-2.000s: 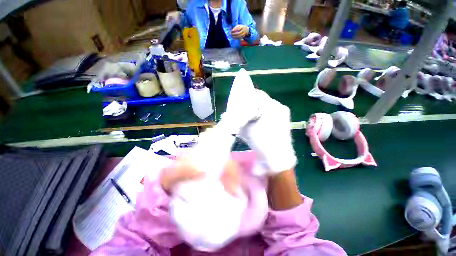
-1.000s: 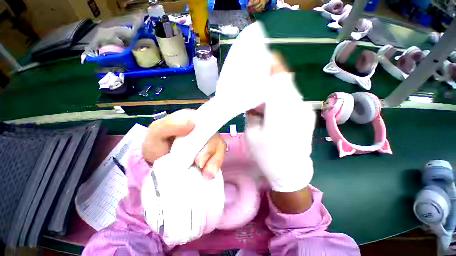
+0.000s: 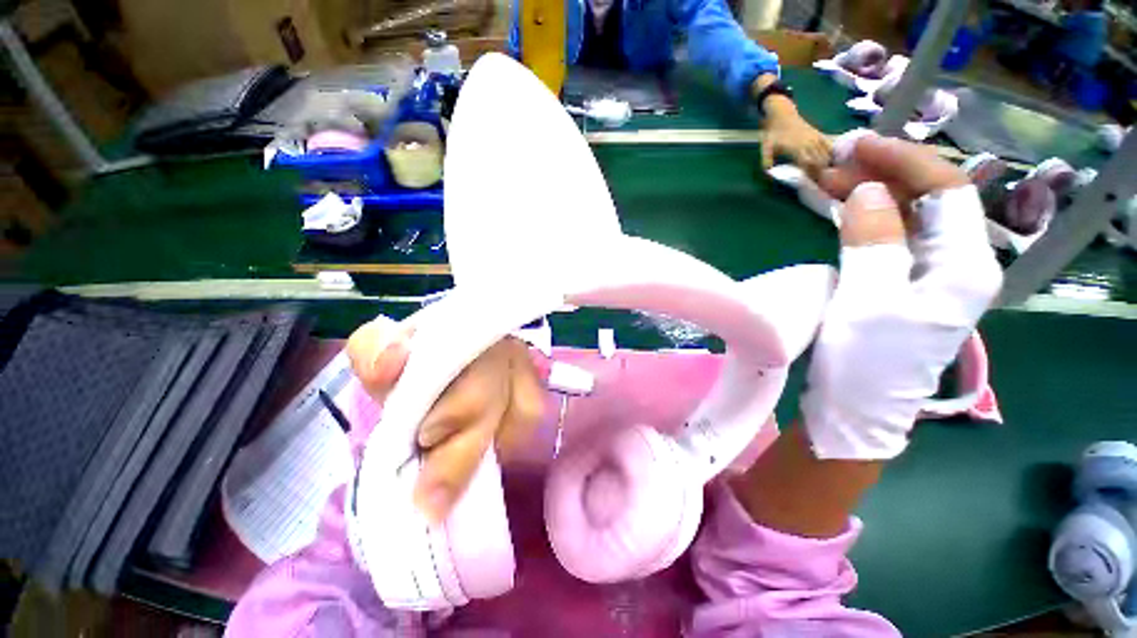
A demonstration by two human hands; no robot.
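A white cat-ear headset point(image 3: 648, 268) is held up over the pink mat point(image 3: 611, 374), ears pointing up and away. Its left cup shows its side, and its right cup shows a pale pink cushion point(image 3: 607, 501). My left hand point(image 3: 468, 405), bare, grips the headset at the left cup and lower headband. My right hand point(image 3: 904, 287), in a white half-finger glove, is raised beside the right ear with fingers bent and thumb apart; I see nothing held in it. Its fingertips overlap things behind.
Dark grey sheets point(image 3: 150, 436) and a record sheet point(image 3: 293, 467) with a pen lie left. A swab point(image 3: 571, 380) lies on the mat. A blue tray point(image 3: 337, 168) is behind. Pink headphones point(image 3: 973, 380) and blue-grey headphones point(image 3: 1097, 536) are right. Another person's hand point(image 3: 796, 140) reaches toward white headphones.
The headset has turned so its headband opening and right cushion show. My right hand has moved right and up, off the headband. The person across has reached an arm forward.
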